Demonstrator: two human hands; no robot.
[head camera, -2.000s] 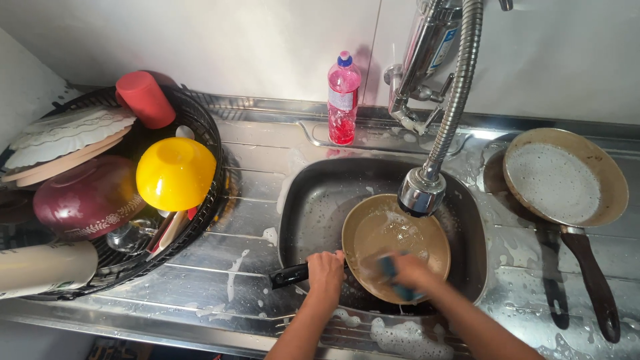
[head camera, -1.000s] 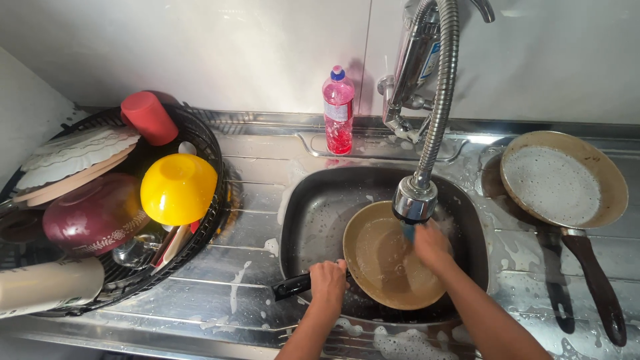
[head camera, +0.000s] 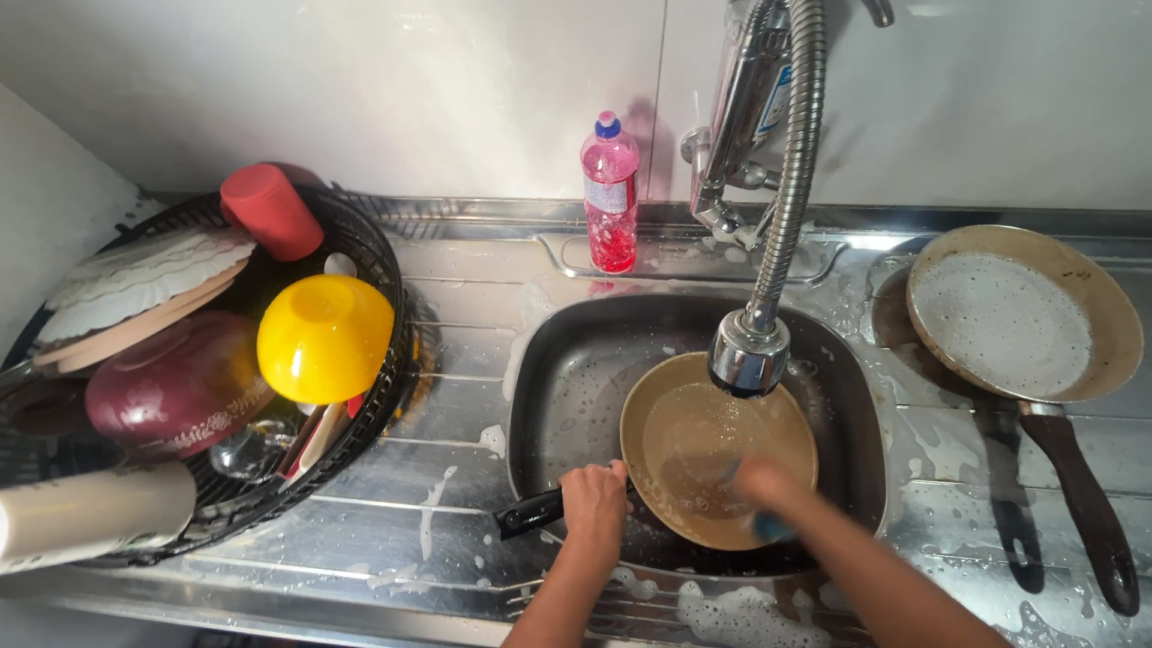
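Note:
A beige-lined frying pan (head camera: 675, 423) lies inside a large dark pan or basin (head camera: 567, 396) at the sink's middle, under the chrome spray head (head camera: 749, 351) of a flexible faucet. My left hand (head camera: 594, 499) grips its black handle (head camera: 531, 513) near the pan's rim. My right hand (head camera: 769, 486), blurred, is over the pan's right part, holding a blue-green sponge or scrubber (head camera: 771, 526) against the inside; its fingers are partly hidden.
A second frying pan (head camera: 1116, 333) with foamy liquid stands at right. A pink bottle of liquid (head camera: 610, 198) stands behind the basin. At left, a black dish rack (head camera: 391, 297) holds a yellow bowl (head camera: 324, 337), a maroon bowl (head camera: 171, 387), plates and a red cup (head camera: 270, 211).
My right hand has moved from near the spray head down toward the lower right part of the pan. My left hand stays on the handle.

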